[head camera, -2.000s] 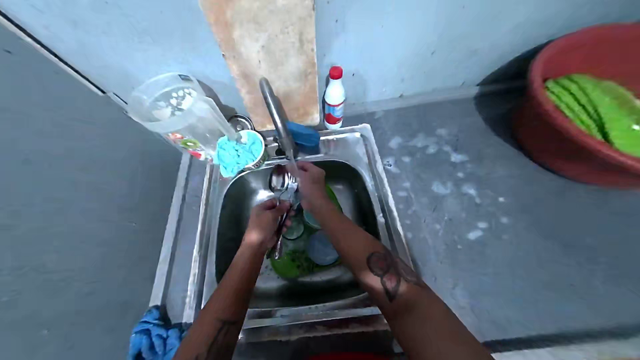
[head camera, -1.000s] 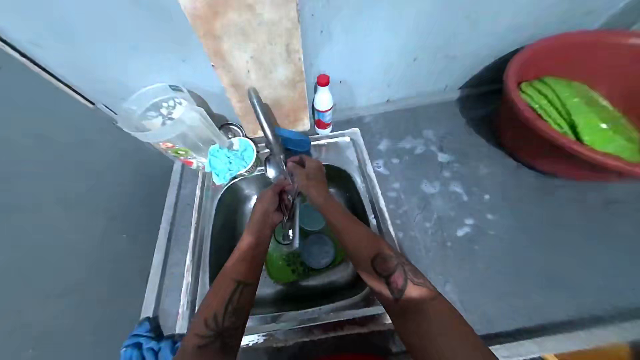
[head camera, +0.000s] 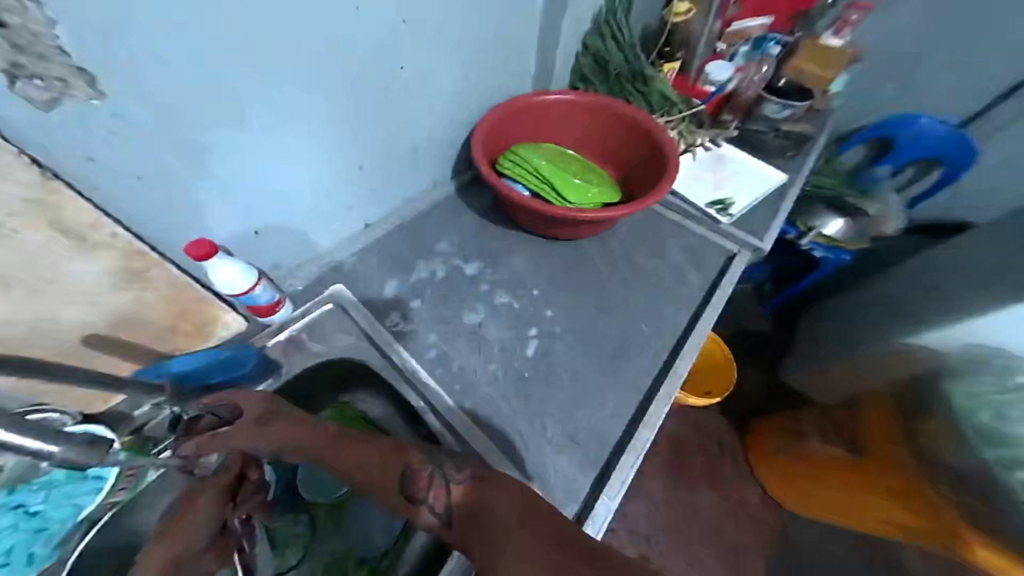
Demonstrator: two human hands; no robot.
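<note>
At the lower left, beside the metal faucet (head camera: 56,440), my right hand (head camera: 240,428) grips metal cutlery near its top ends. Just below it my left hand (head camera: 196,512) is closed round the same cutlery, whose lower ends (head camera: 246,532) stick out beneath the fingers. Both hands are over the stainless steel sink (head camera: 384,352). Inside the sink, partly hidden by my right forearm, lie a green dish (head camera: 350,416) and a clear cup (head camera: 320,482). How many pieces of cutlery I hold cannot be told.
A white bottle with a red cap (head camera: 240,282) and a blue object (head camera: 208,366) stand behind the sink. Farther right on the grey counter (head camera: 512,320) is a red basin (head camera: 576,220) holding green plates (head camera: 560,176). Leafy stalks (head camera: 624,64) and a white board (head camera: 728,180) lie beyond.
The view has swung far to the right, bringing the counter's far end and the floor into sight. Both hands stay together on the cutlery by the faucet.
</note>
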